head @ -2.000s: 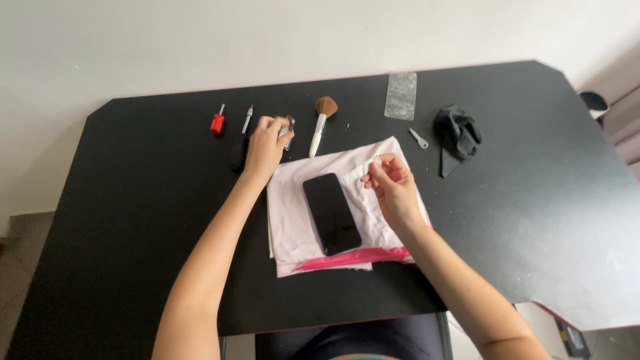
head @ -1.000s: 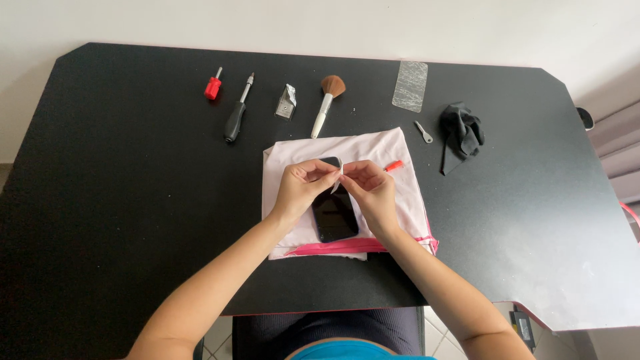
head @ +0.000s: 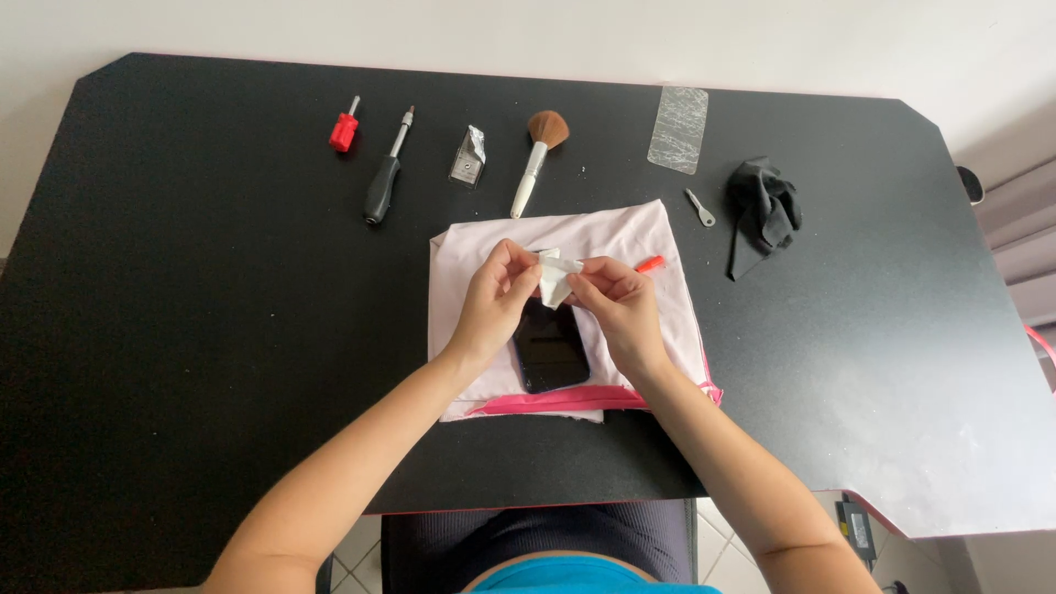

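A small white wipe (head: 556, 280), partly unfolded, is pinched between the fingertips of my left hand (head: 499, 301) and my right hand (head: 615, 305). Both hands hold it above the top end of a smartphone (head: 551, 351) with a dark screen. The phone lies on a folded pale pink cloth (head: 462, 272) with a bright pink edge. My hands and the wipe hide the phone's upper part. By my right fingers a red object (head: 650, 264) rests on the cloth; its other end is hidden.
Behind the cloth lie a red screwdriver (head: 344, 130), a black-handled screwdriver (head: 384, 186), a torn foil packet (head: 469, 157), a brush (head: 532, 169) and a cracked clear screen protector (head: 679, 130). A small metal key-like tool (head: 700, 208) and a crumpled black cloth (head: 766, 214) lie right, on the black table (head: 206, 289).
My left hand has come from the packet beside the brush to the wipe over the phone, meeting my right hand. The wipe is spread wider than a second ago.
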